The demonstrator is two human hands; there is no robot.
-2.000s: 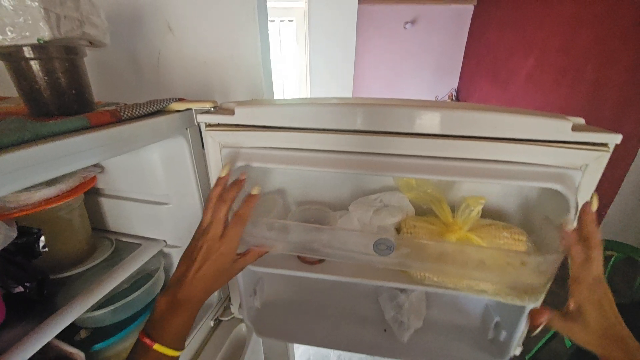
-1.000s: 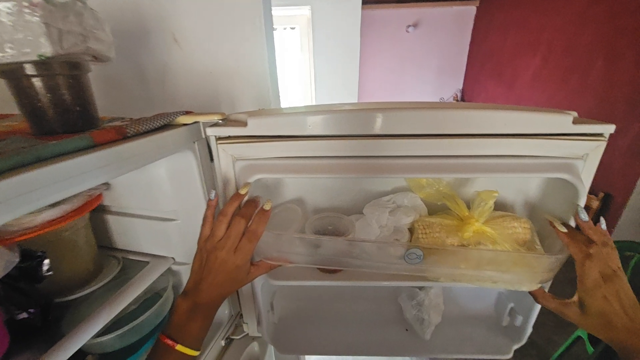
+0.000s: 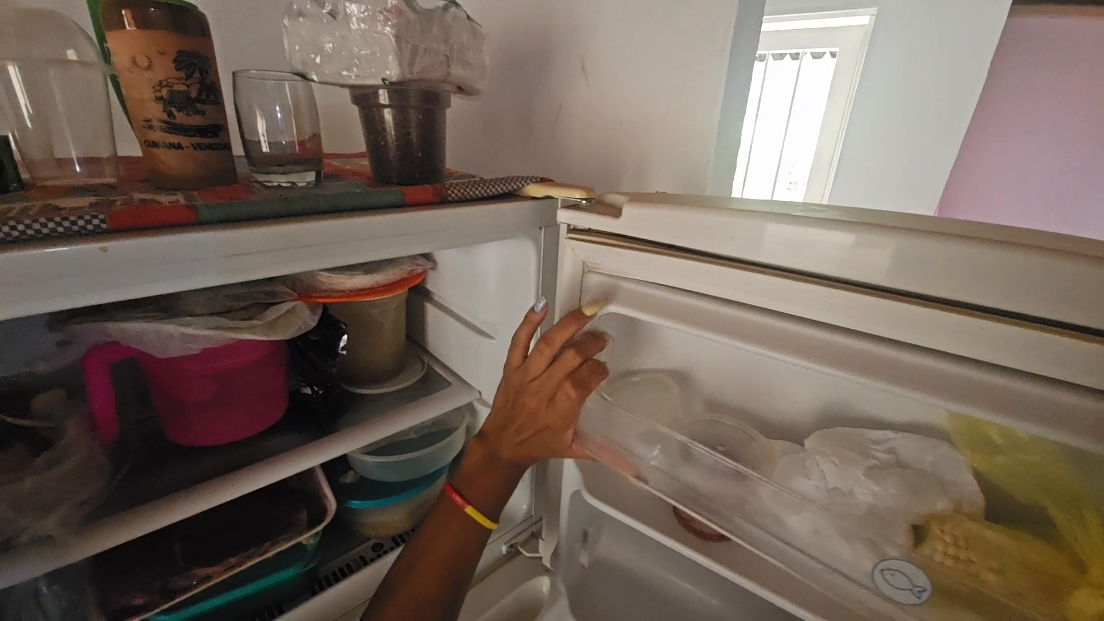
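Observation:
My left hand (image 3: 552, 392), with a red and yellow band on its wrist, is at the left end of the clear plastic door bin (image 3: 742, 509) of an open refrigerator. Its thumb lies against the bin's front and its fingers reach over the top edge. Within the bin are clear round containers (image 3: 720, 435), a white plastic bag (image 3: 880, 474) and a yellow bag (image 3: 1026, 526) with pale, bumpy food in it. A round fish sticker (image 3: 900, 581) marks the bin's front. My right hand is out of the frame.
Left of the door, the shelves hold a pink plastic jug (image 3: 216, 392), an orange-rimmed container (image 3: 371, 332) and stacked tubs (image 3: 405, 457). On the refrigerator's cloth-covered top stand a drinking glass (image 3: 278, 129), a decorated cup (image 3: 177, 103) and a dark pot (image 3: 401, 129).
The view has swung left toward the shelves. My right hand, at the bin's right end one second ago, is no longer in view. My left hand remains at the left end.

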